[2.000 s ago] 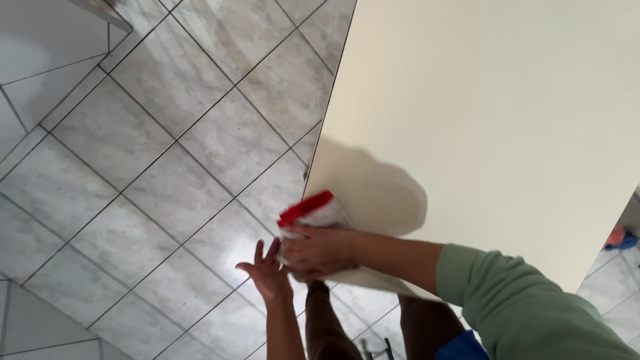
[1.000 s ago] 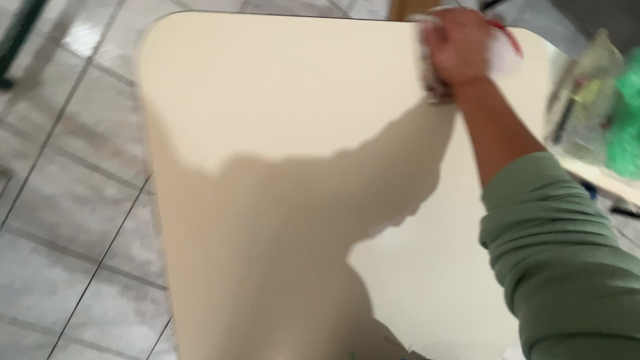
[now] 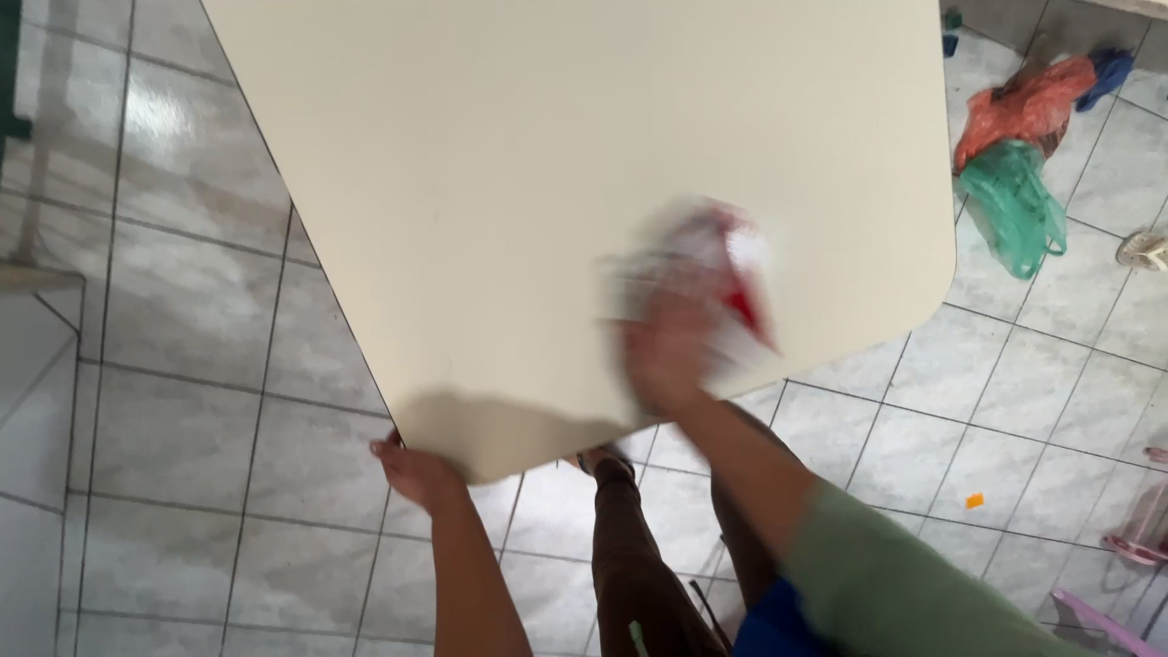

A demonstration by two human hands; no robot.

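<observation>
A cream tabletop with rounded corners fills the middle of the head view. My right hand is on it near the front edge, closed over a white and red cloth. Hand and cloth are both blurred, so the cloth's exact shape cannot be told. My left hand is at the near left corner of the tabletop, its fingers against the edge and partly hidden by it.
Orange and green plastic bags lie on the tiled floor to the right. A sandal and a small orange piece are also there. My legs stand below the near edge.
The right hand with the cloth was near the far right corner a second ago and is now close to the near edge. The left hand has come back into view. The view has shifted strongly.
</observation>
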